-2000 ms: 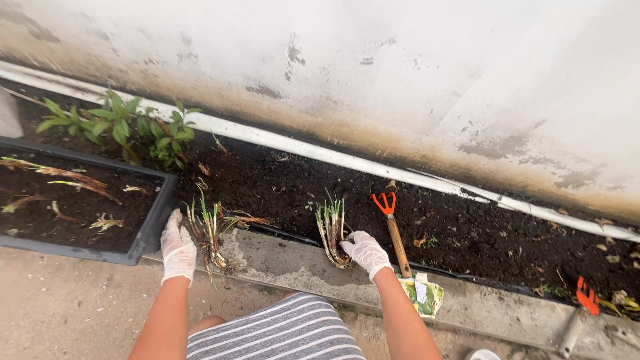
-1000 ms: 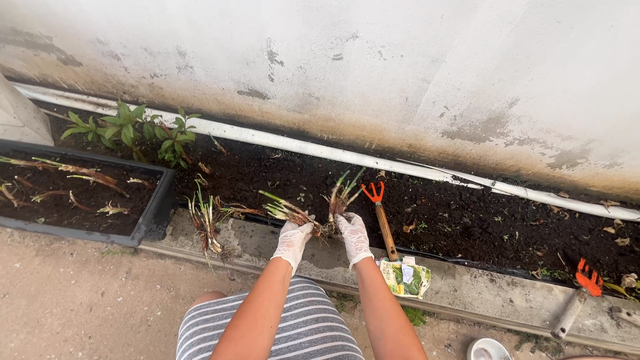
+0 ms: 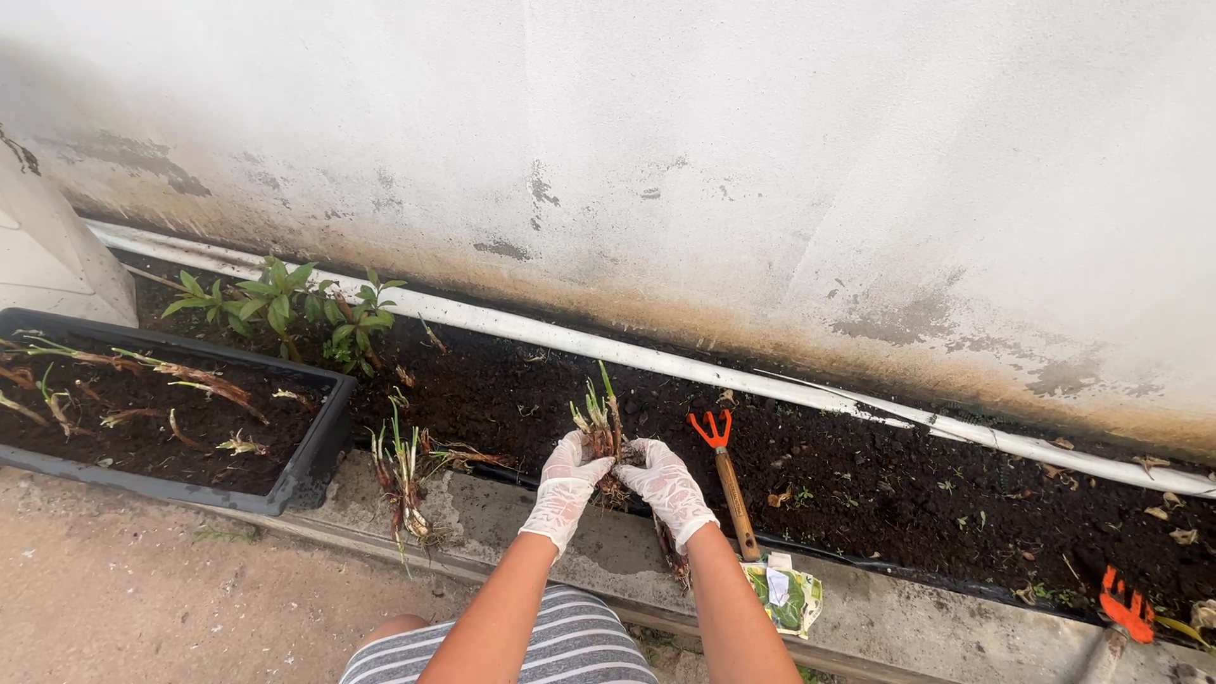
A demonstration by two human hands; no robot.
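Both my hands wear thin, whitish, see-through gloves. My left hand [image 3: 564, 485] and my right hand [image 3: 665, 486] meet around a clump of onion-like plants [image 3: 600, 427], with short green tops up and roots down between the fingers. Under my right wrist another bunch [image 3: 673, 556] lies on the concrete curb, partly hidden. To the left of my left hand, a loose bunch of similar plants [image 3: 407, 484] rests on the curb with pale bulbs and roots. A small hand cultivator with orange tines and a wooden handle [image 3: 732, 484] leans at the curb, right of my right hand.
A dark planter box [image 3: 328, 427] of soil and plant pieces stands left. Dark soil [image 3: 855, 475] runs along the white wall [image 3: 665, 190] and a white pipe [image 3: 532, 330]. Leafy plants [image 3: 285, 304] grow behind the planter. A printed packet [image 3: 787, 596] and an orange hand rake [image 3: 1127, 608] are at right.
My hands were apart two seconds ago, with my right hand at a bunch on the curb. They then came together holding plants, and now hold a smaller clump upright. A bunch now lies under my right wrist.
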